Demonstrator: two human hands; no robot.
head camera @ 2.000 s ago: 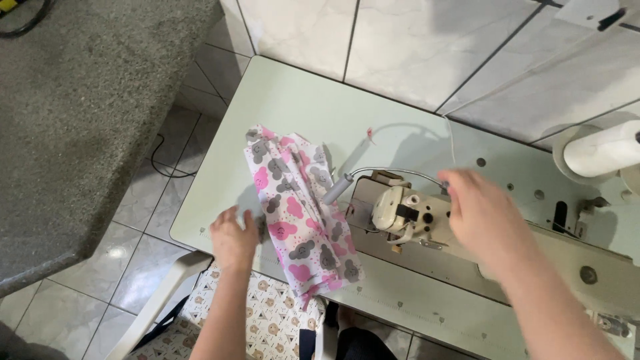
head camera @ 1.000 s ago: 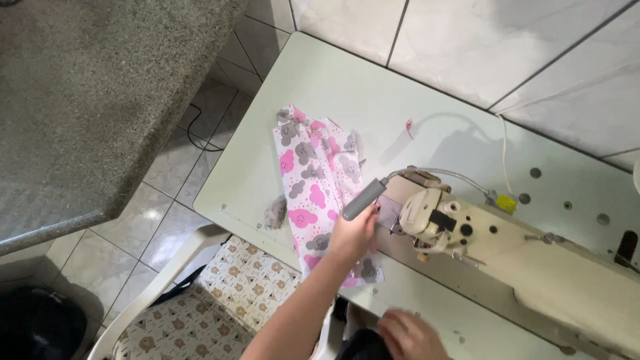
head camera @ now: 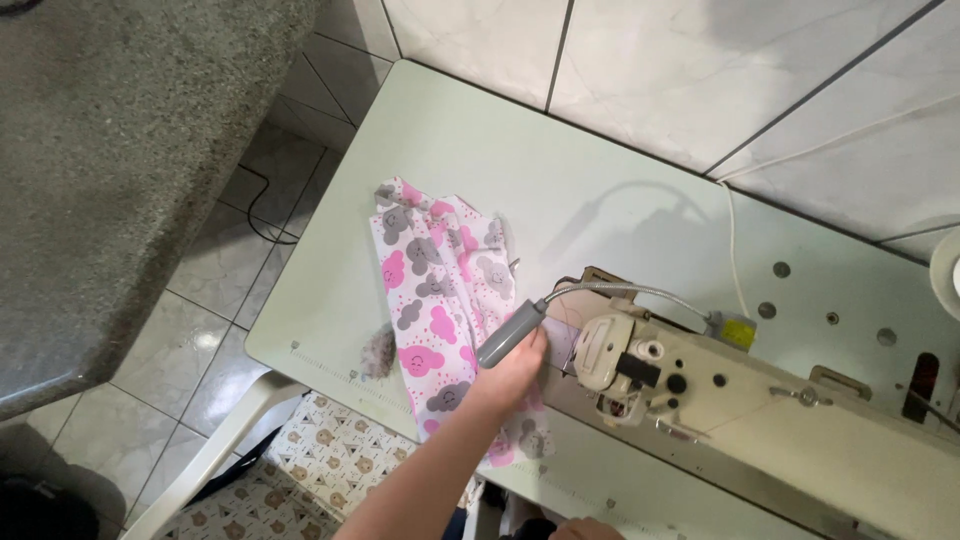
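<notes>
White fabric with pink and grey clouds [head camera: 442, 322] lies folded on the pale green sewing table. My left hand [head camera: 517, 367] rests over its right side, close to the needle area of an industrial sewing machine [head camera: 611, 360]. The grey head of a gooseneck lamp [head camera: 512, 334] covers part of this hand, and whether its fingers grip the cloth cannot be seen. Only the top of my right hand [head camera: 586, 529] shows at the bottom edge of the view, below the table's front edge; its fingers are hidden.
A grey fluffy tuft [head camera: 378, 354] sits left of the fabric. A white-armed chair [head camera: 225, 442] with bear-print cloth stands at the table's front. The speckled stone counter [head camera: 150, 150] is at upper left. A white cord [head camera: 735, 247] runs from the lamp base to the tiled wall.
My left hand has moved right, from the fabric's left side to beside the machine's needle area. My right hand has left the lamp's base and come down to the bottom edge of the view.
</notes>
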